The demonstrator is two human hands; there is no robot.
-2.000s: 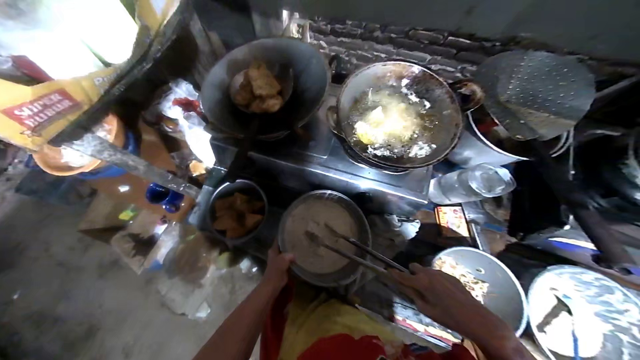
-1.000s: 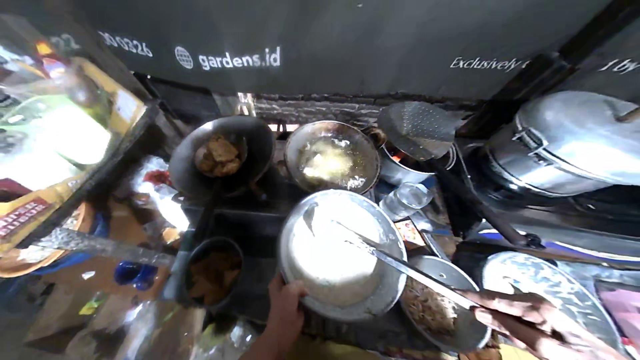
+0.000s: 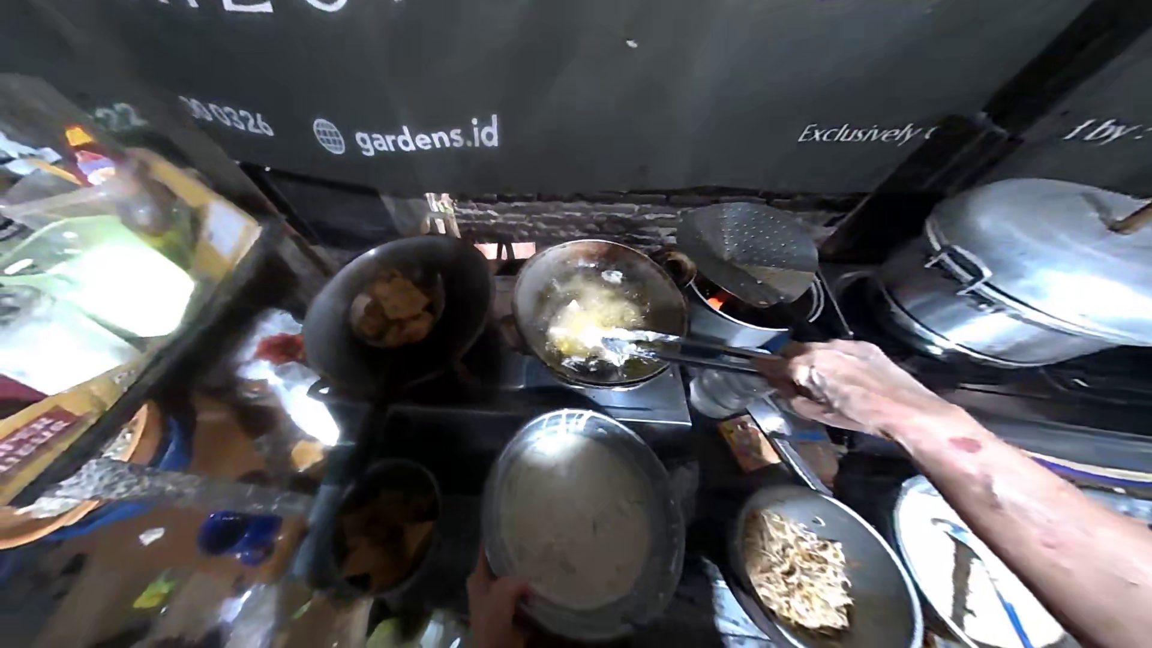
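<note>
My right hand (image 3: 823,382) grips metal tongs (image 3: 711,353), whose tips reach into a wok of bubbling oil (image 3: 598,310) where pale battered food is frying. With my left hand (image 3: 497,603) I hold the lower left rim of a metal bowl of pale batter (image 3: 576,522), which is nearer to me than the wok. Left of the frying wok, a dark wok (image 3: 396,310) has a strainer of browned pieces in it. A dark pot of brown pieces (image 3: 387,526) stands left of the batter bowl.
A perforated skimmer (image 3: 747,247) lies over a metal pot on the right, near a clear glass jar (image 3: 724,391). Bean sprouts (image 3: 801,567) fill part of a bowl at lower right, beside a basin of white mixture (image 3: 972,567). A large lidded pot (image 3: 1035,270) stands far right.
The tongs in my right hand have moved from over the batter bowl into the frying wok. The batter bowl, raised one second ago, now sits lower, with my left hand still at its rim.
</note>
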